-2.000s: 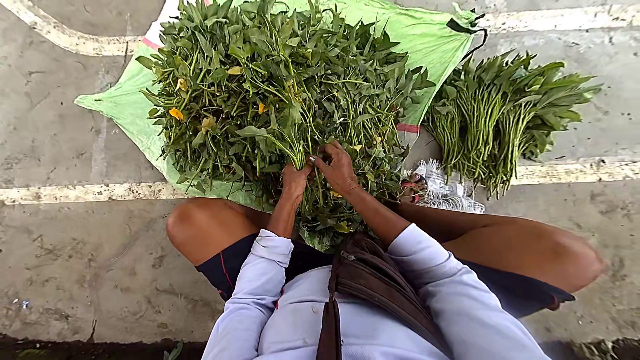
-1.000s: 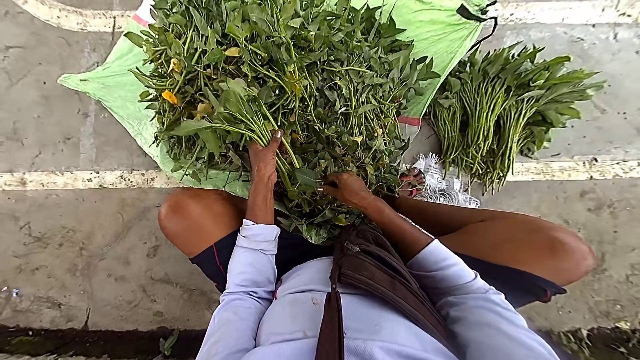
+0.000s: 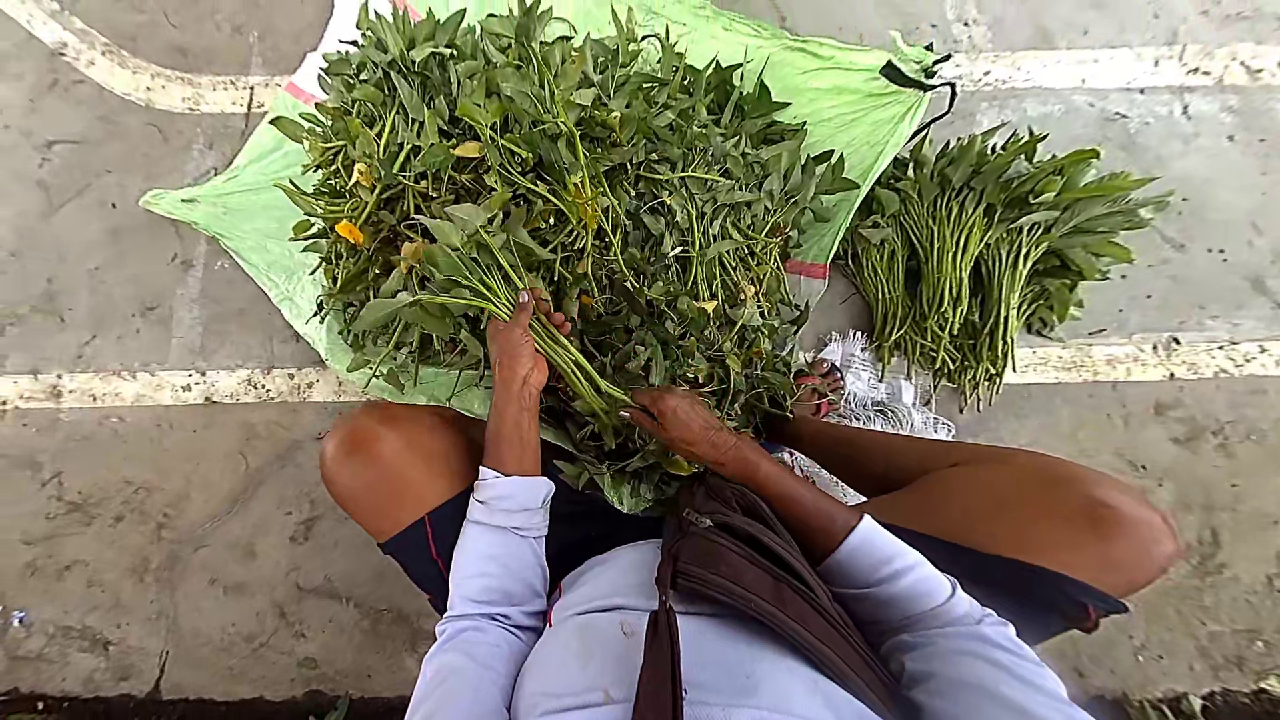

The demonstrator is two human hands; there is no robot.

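Observation:
My left hand (image 3: 522, 340) is closed around a small bunch of leafy green stems (image 3: 575, 370), whose leaves fan out to the upper left. My right hand (image 3: 680, 422) is at the cut ends of this bunch, its thumb and fingers pinching the stem tips. Both hands are over the near edge of a large heap of leafy greens (image 3: 650, 190), which has a few yellow leaves in it. Under the heap lies a spread light-green woven sack (image 3: 255, 240).
Right of the heap, sorted bundles of long-stemmed greens (image 3: 945, 265) lie on the concrete, beside white frayed sacking (image 3: 880, 395) and my sandalled foot (image 3: 820, 388). My crossed legs flank the near side. A brown waist bag (image 3: 765, 570) crosses my front.
My two hands were close together two seconds ago. The left has since moved left with the bunch, and the right hand, lately at the heap, is now at the stem ends.

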